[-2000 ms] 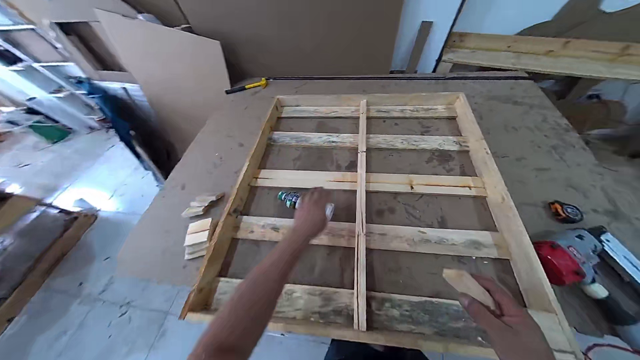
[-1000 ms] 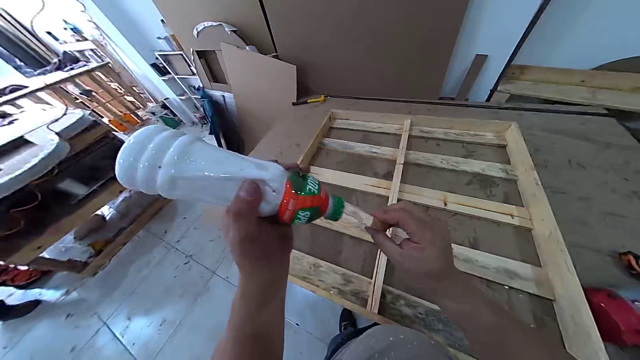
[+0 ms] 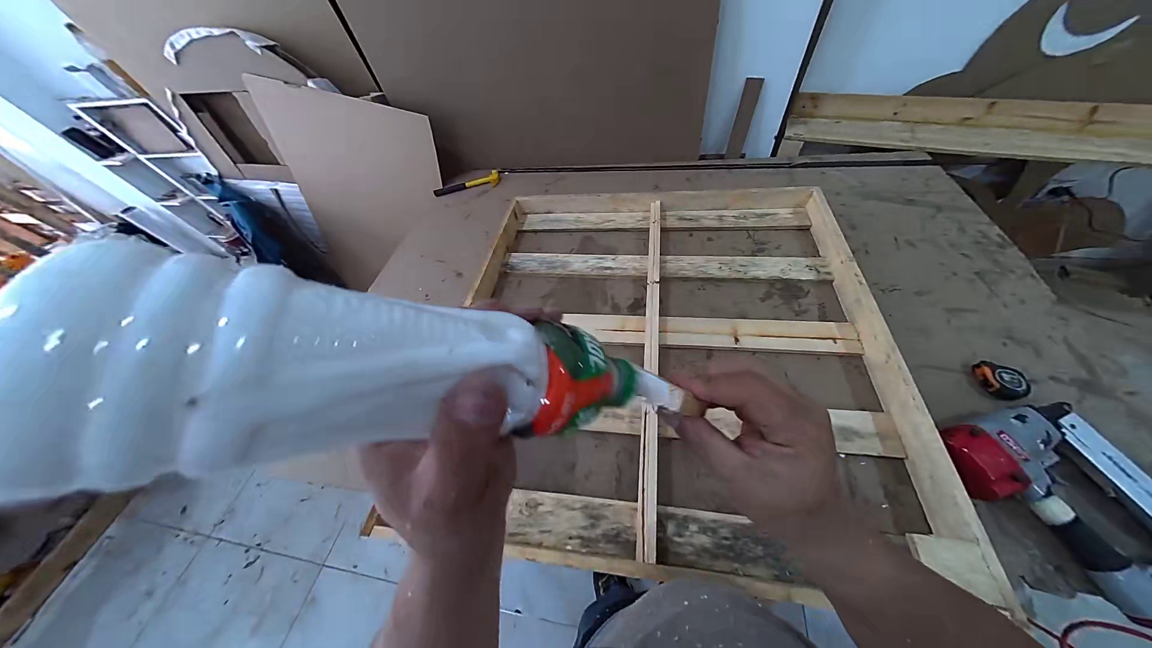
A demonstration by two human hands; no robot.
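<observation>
My left hand (image 3: 459, 441) grips a large white plastic bottle (image 3: 270, 360) near its neck, tipped sideways with its green cap and pale nozzle toward the right. Between the fingertips of my right hand (image 3: 765, 441) is a small wooden piece (image 3: 691, 405), right at the nozzle tip; whether glue is coming out cannot be told. Beneath both hands a slatted pine frame (image 3: 864, 315) with a lengthwise middle bar lies on the work table. The bottle and hands hide part of its left side.
A red and grey pneumatic stapler (image 3: 999, 454) and a tape measure (image 3: 1001, 380) lie right of the frame. A yellow and black tool (image 3: 468, 183) is at the table's back left. Brown panels (image 3: 540, 81) stand behind; planks (image 3: 972, 126) are at the back right.
Two seconds ago my left hand was over the frame by the bottle's label; it now holds the bottle raised. My right hand has moved its wooden piece from the frame's lower right to the nozzle.
</observation>
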